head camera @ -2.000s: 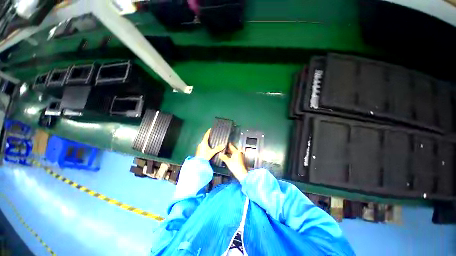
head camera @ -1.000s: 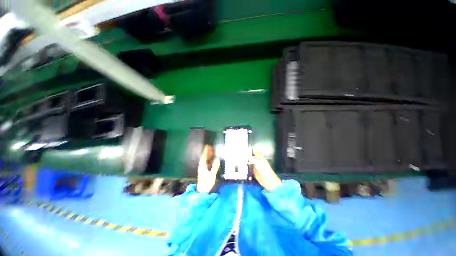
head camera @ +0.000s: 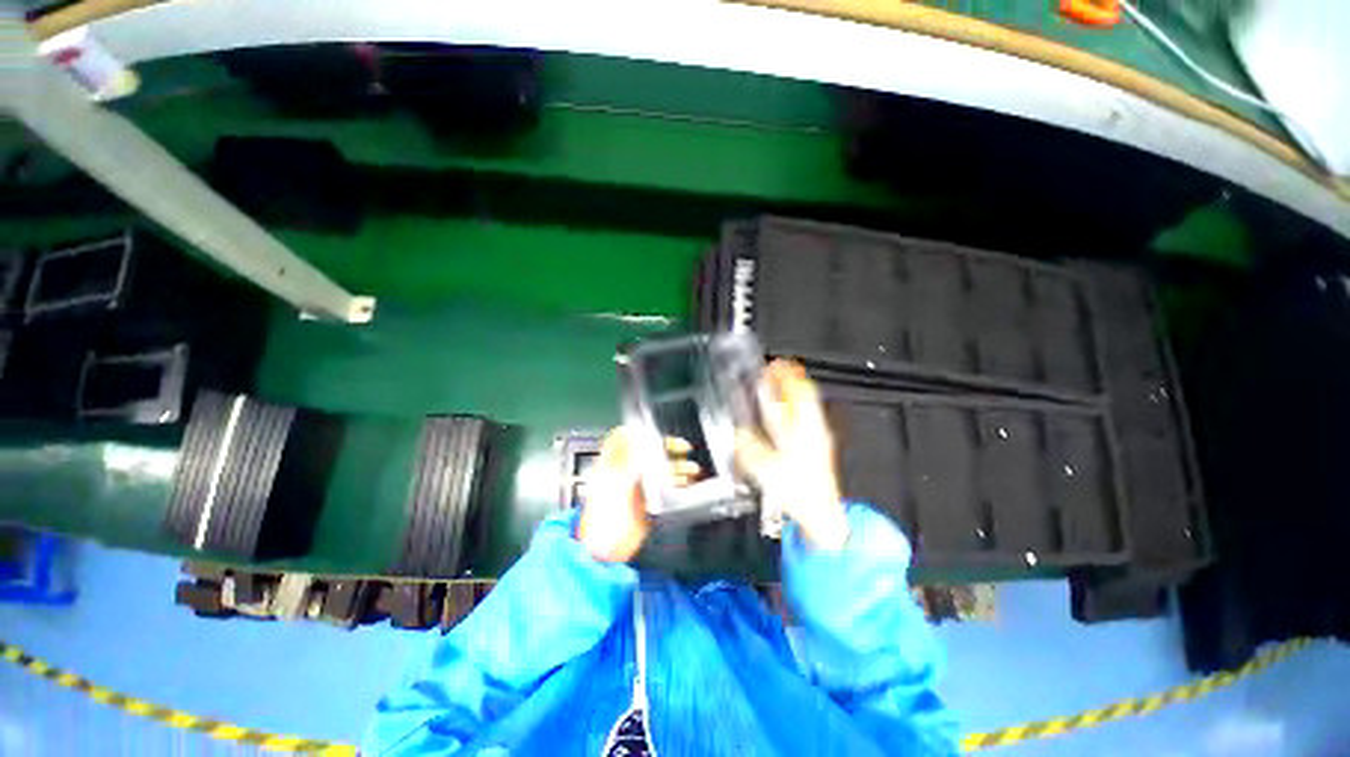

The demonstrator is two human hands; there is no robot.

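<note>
A rectangular open frame with shiny silvery edges (head camera: pixel 736 392) is held tilted above the bench, blurred. My left hand (head camera: pixel 616 497) grips its lower left side, with fingers inside the opening. My right hand (head camera: pixel 797 444) is at its right side, fingers against the edge. A silvery slotted plate (head camera: pixel 575 457) lies on the green bench, partly hidden behind my left hand. A small stack of dark panels (head camera: pixel 449 496) stands to its left.
Another dark panel stack with a pale band (head camera: pixel 234 470) stands further left. Open black boxes (head camera: pixel 133 385) are at the far left. Large black foam trays (head camera: pixel 933 311) are stacked at the right. A white post (head camera: pixel 222 222) slants in from the upper left.
My hands have left the dark panel stack and now hold the frame raised. The view has turned right, so the bench things appear further left.
</note>
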